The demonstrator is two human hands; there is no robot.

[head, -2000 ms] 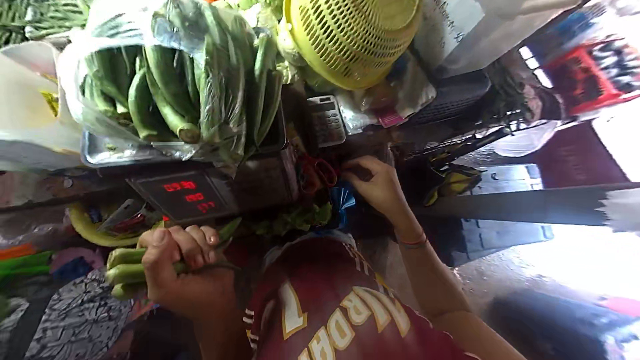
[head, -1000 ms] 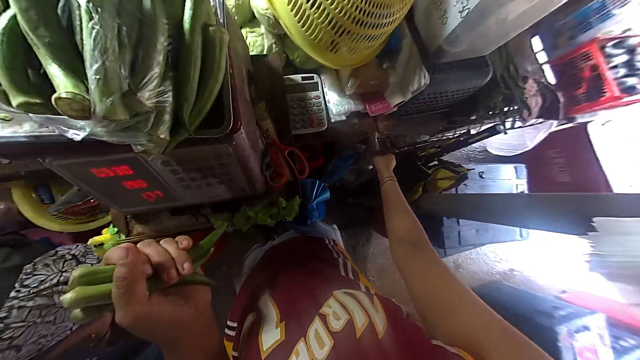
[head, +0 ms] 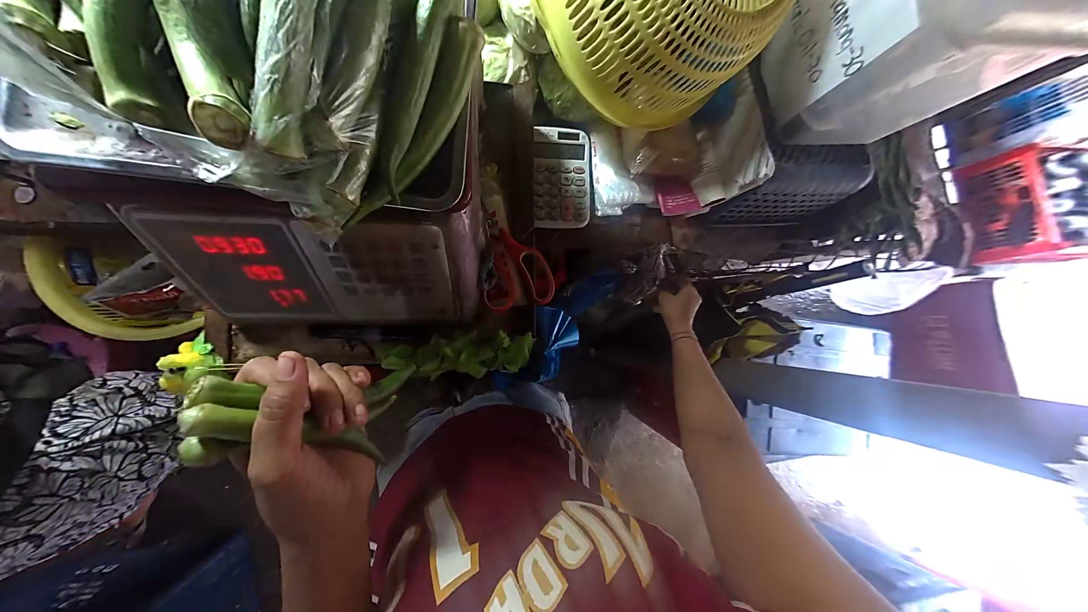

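Observation:
My left hand is closed around several okra pods, in front of a digital scale with lit red digits. On the scale's tray lie long green eggplants in clear plastic. My right hand reaches away, its fingers at some clear plastic in the dark area under the counter edge; the fingertips are partly hidden, so its hold is unclear. Between the hands are red-handled scissors, leafy greens and a blue plastic bag. Beyond the scissors lies a white calculator.
A yellow plastic basket stands at the top, beside a whitish container bearing writing and a dark crate. A yellow basin is at the left, near a person in patterned cloth. A red crate is farther right.
My right hand has moved from beside the blue plastic bag out to the right, to the clear plastic. The left hand keeps hold of the okra. The view has shifted closer to the scale.

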